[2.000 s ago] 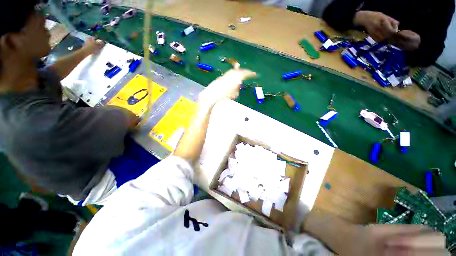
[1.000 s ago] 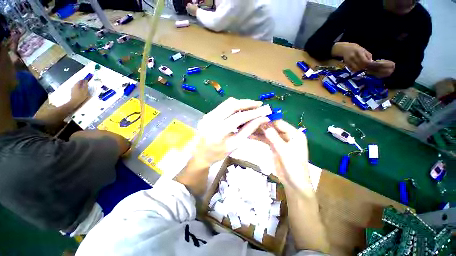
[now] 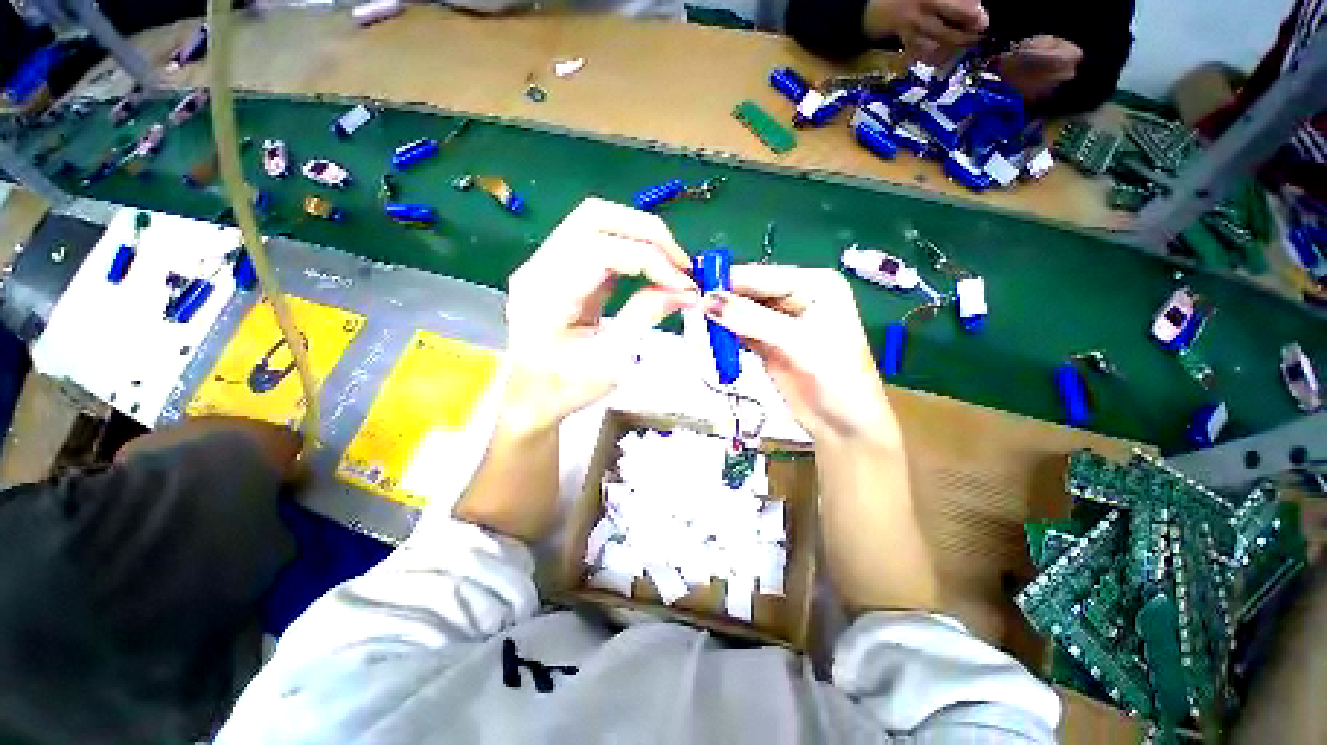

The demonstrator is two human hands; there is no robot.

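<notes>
A blue battery cell [image 3: 723, 347] is held upright above the parts box, with thin wires and a small green circuit board [image 3: 738, 467] hanging below it. My left hand [image 3: 590, 313] has its fingertips at the cell's upper left side; whether it also holds a white piece is not clear. My right hand [image 3: 801, 342] pinches the cell from the right. The brown cardboard parts box [image 3: 803, 546] is full of white adhesive pieces [image 3: 684, 502] and lies below my hands.
The green conveyor belt [image 3: 582, 189] crosses behind, carrying blue cells and pink-and-white units [image 3: 882, 268]. Green PCB panels [image 3: 1164, 582] are heaped at right. Yellow printed sheets [image 3: 422, 415] lie left, behind a hanging hose [image 3: 233, 189]. A person's sleeve [image 3: 146, 582] is at left; another person's hands [image 3: 931, 22] are across the belt.
My right hand has come from the lower right to the cell. My left hand has come back from the belt. The cell now stands upright, with its board hanging in sight. The view has shifted.
</notes>
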